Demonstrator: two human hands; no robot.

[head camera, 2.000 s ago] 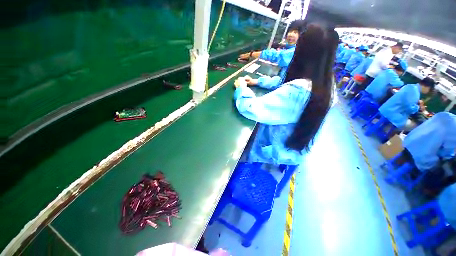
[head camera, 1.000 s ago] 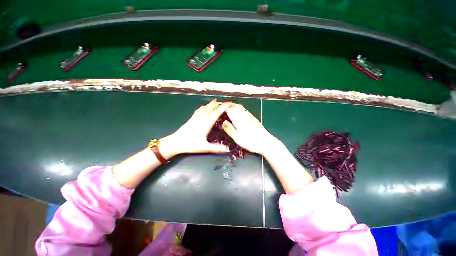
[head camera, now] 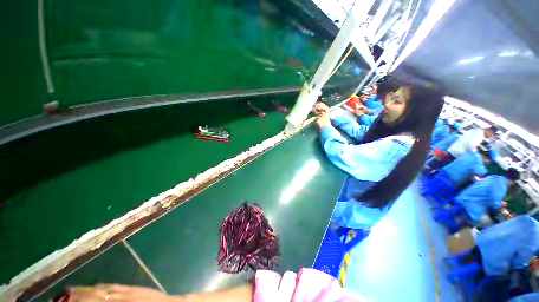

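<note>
A heap of dark red trim pieces [head camera: 248, 239] lies on the dark green bench, right of the pale seam. My right hand [head camera: 109, 292] is low at the left, cut off by the bottom edge, with its bare forearm and pink sleeve running in from the bottom middle. Something dark red shows at its fingertips, too cut off to tell whether it is held. My left hand is out of the picture. A half-assembled phone [head camera: 213, 134] with green board and red rim lies on the belt.
A chipped edge rail [head camera: 195, 181] divides bench and belt. A white post [head camera: 304, 106] stands at the rail. A person in a blue smock [head camera: 369, 154] sits to the right, hands near the rail. More phones [head camera: 257, 109] lie farther along. Other workers sit beyond the aisle.
The view has swung from straight down on the bench to the right. My hands, earlier together around a left heap, are no longer both visible; only the right shows, at the lower left.
</note>
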